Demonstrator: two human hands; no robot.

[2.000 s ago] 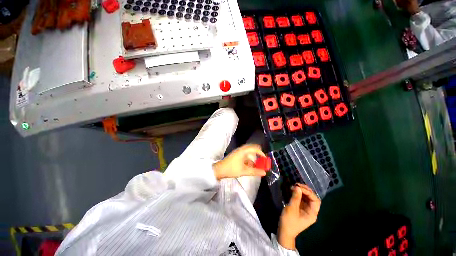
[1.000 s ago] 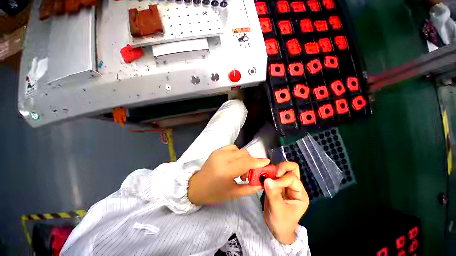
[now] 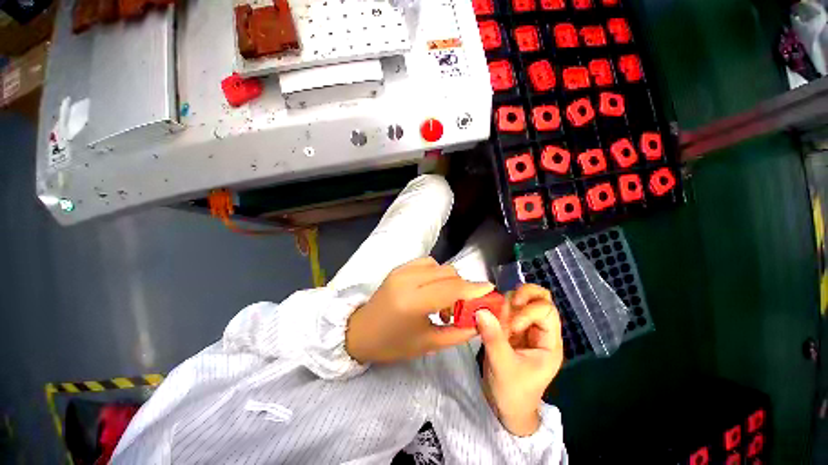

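Observation:
My left hand [image 3: 404, 311] holds a red housing [image 3: 478, 310] between thumb and fingers, above my lap. My right hand [image 3: 524, 341] touches the same housing from the right, its thumb pressed on the face where the centre hole was visible before. The thumb covers the hole, so I cannot tell whether an insert is in it. The insert tray [image 3: 635, 313] with rows of black round inserts lies just right of my right hand. A clear plastic bag [image 3: 586, 295] lies across the insert tray.
A large black blister tray [image 3: 683, 195] of red housings lies at the upper right. The white machine base [image 3: 218, 159] is at the upper left, with a brown fixture block [image 3: 265, 29], a loose red housing [image 3: 241, 89] and a red stop button [image 3: 431, 129]. Another housing tray is at the lower right.
My right hand has come up from the insert tray to the housing, and its thumb now covers the hole. The view has shifted, so the machine and trays sit slightly differently.

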